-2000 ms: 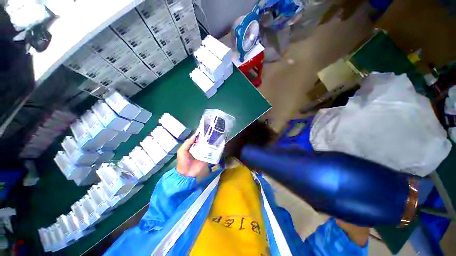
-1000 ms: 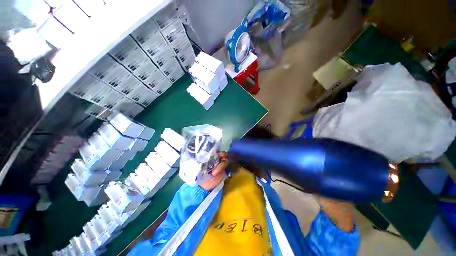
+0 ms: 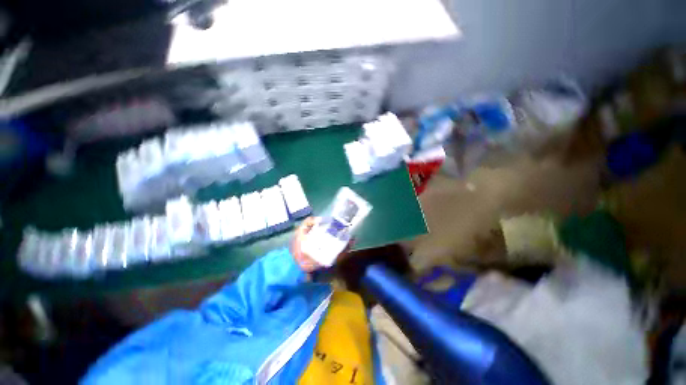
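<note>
My left hand [image 3: 304, 244] holds a white retail box [image 3: 338, 227] with a dark picture on its face, tilted, above the front edge of the green table [image 3: 391, 207]. The picture is blurred, and I cannot tell how the film lies on it. The dark-blue hair dryer [image 3: 459, 331] looms at the lower right, its tapered nozzle pointing up and left towards the box, a short gap away. Its rear end is cut off by the picture's edge. My right hand is not in view.
A row of white boxes [image 3: 128, 241] runs along the table's front, with a stacked group [image 3: 192, 162] behind it. A small pile [image 3: 378, 147] stands near the right end. Boxes fill the space under the white shelf [image 3: 316, 26]. A whitish bag [image 3: 572, 316] lies at the right.
The view has swung, so the table lies more level. The box is turned and tilted differently in my left hand. The dryer has shifted lower, and my right hand has left the picture.
</note>
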